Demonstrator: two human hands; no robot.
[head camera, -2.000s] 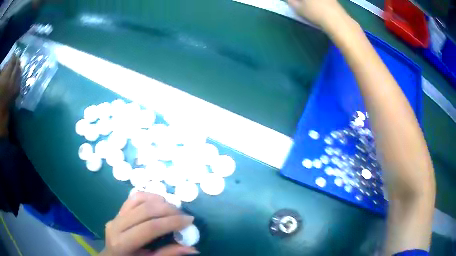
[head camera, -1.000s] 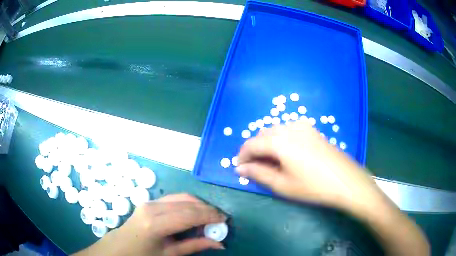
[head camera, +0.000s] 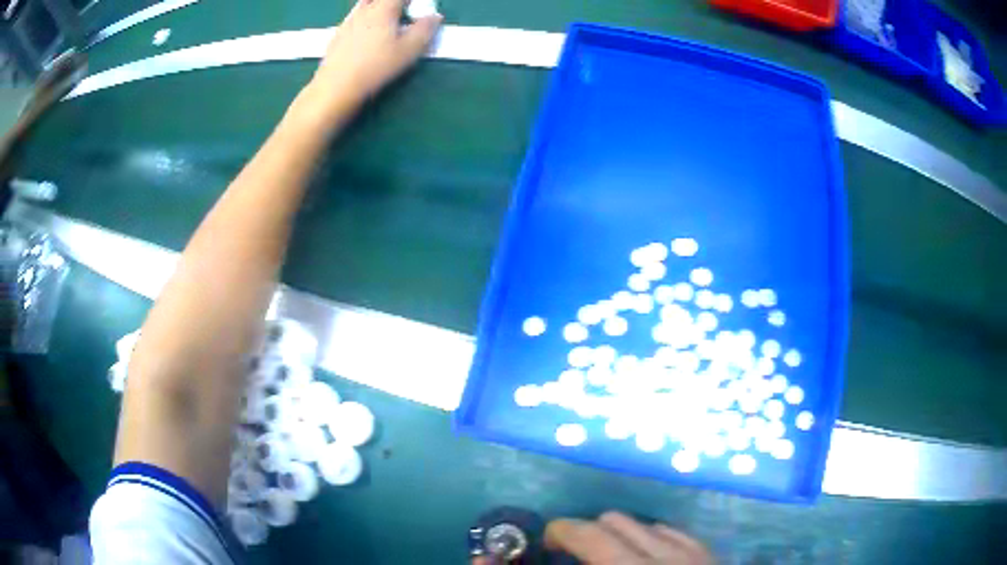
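Observation:
My left hand (head camera: 375, 50) is stretched to the top edge, on the belt's far pale strip, with a white round part (head camera: 422, 10) between its fingertips. My left forearm covers much of the pile of large white round parts (head camera: 304, 425). My right hand (head camera: 629, 541) is cut off by the bottom edge, beside the dark round fixture (head camera: 506, 539) with its shiny metal centre. Whether it holds anything is hidden. Small white discs (head camera: 674, 381) lie loose in the near half of the blue tray (head camera: 652, 144).
A clear plastic bag (head camera: 33, 281) lies at the far left, near another person's hand (head camera: 50, 88). A red bin (head camera: 784, 9) and blue bins (head camera: 955, 66) with white pieces stand at upper right. A small white piece (head camera: 161, 36) lies on the belt at upper left.
My left hand has moved from beside the pile up to the far strip. My right hand has left the tray's discs and come down beside the fixture, which now shows.

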